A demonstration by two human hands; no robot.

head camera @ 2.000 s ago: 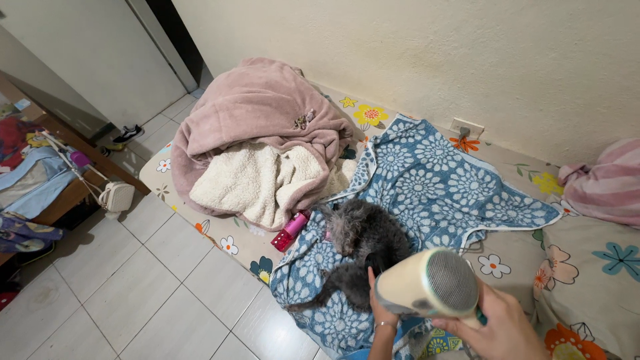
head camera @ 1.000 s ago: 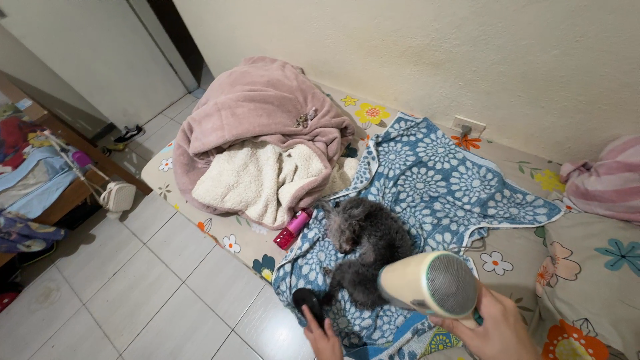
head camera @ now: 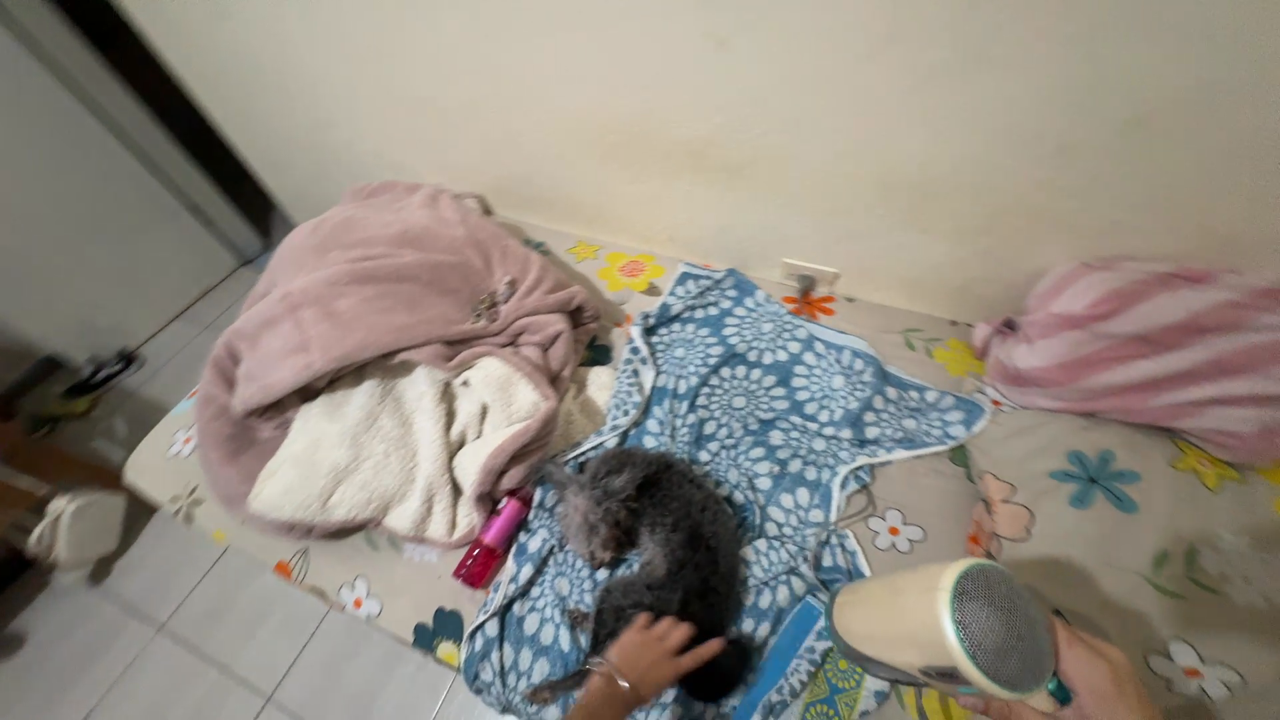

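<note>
A grey curly-haired dog [head camera: 690, 530] lies curled on a blue and white flower-patterned towel [head camera: 740, 390]. My left hand [head camera: 650, 655], with a bracelet at the wrist, rests on the dog's hindquarters, fingers partly spread. Beside its fingertips is a black rounded shape [head camera: 718, 672]; whether this is the brush or dark fur, and whether my hand holds it, I cannot tell. At the lower right, my right hand [head camera: 1095, 675] grips a cream hair dryer [head camera: 900, 610], its round mesh intake facing me and its body pointing left towards the dog. The dryer's handle is mostly hidden.
A pink fleece blanket [head camera: 380, 290] with cream lining is heaped at the left of the floral-sheeted mattress [head camera: 1010, 450]. A pink bottle [head camera: 492, 540] lies beside the dog. A wall outlet [head camera: 810, 272] sits behind the towel; a pink striped cloth [head camera: 1150, 350] is at right.
My left hand, seen a second ago at the towel's edge with a black brush, is now on the dog's hindquarters. My right hand still holds the dryer. The view has shifted.
</note>
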